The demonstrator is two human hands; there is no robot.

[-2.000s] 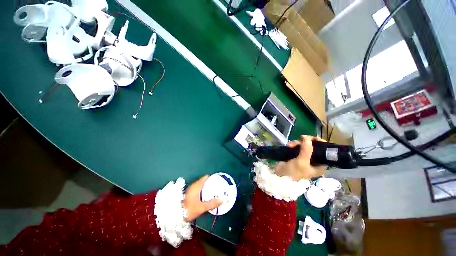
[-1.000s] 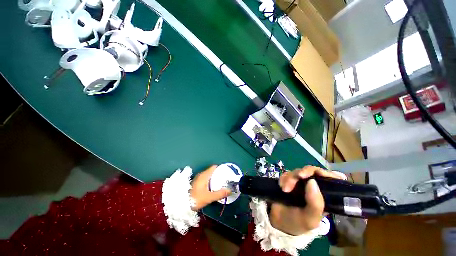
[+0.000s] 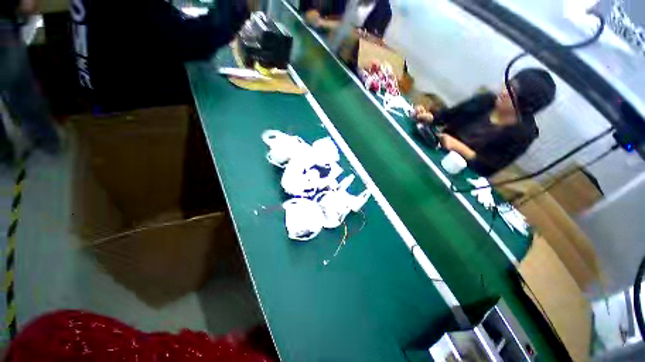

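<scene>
Neither of my hands is in the picture. Only a red sleeve shows at the bottom left edge, blurred. Nearest in front of me on the green bench lies a cluster of white housings [image 3: 303, 218] with thin red and yellow leads trailing towards me. The grey metal screw feeder [image 3: 488, 344] is cut off by the bottom edge at the right. The held white disc and the black screwdriver do not show.
The green conveyor belt [image 3: 396, 177] runs beyond the bench. A person in black [image 3: 488, 127] works across it. Another person in dark clothes stands at the far left bench end, by a black box [image 3: 265, 44]. A brown cardboard box [image 3: 141, 177] stands below the bench edge.
The view has swung to the left and up along the bench. Both hands, the disc and the screwdriver have left the picture. The people and far bench end have come into view.
</scene>
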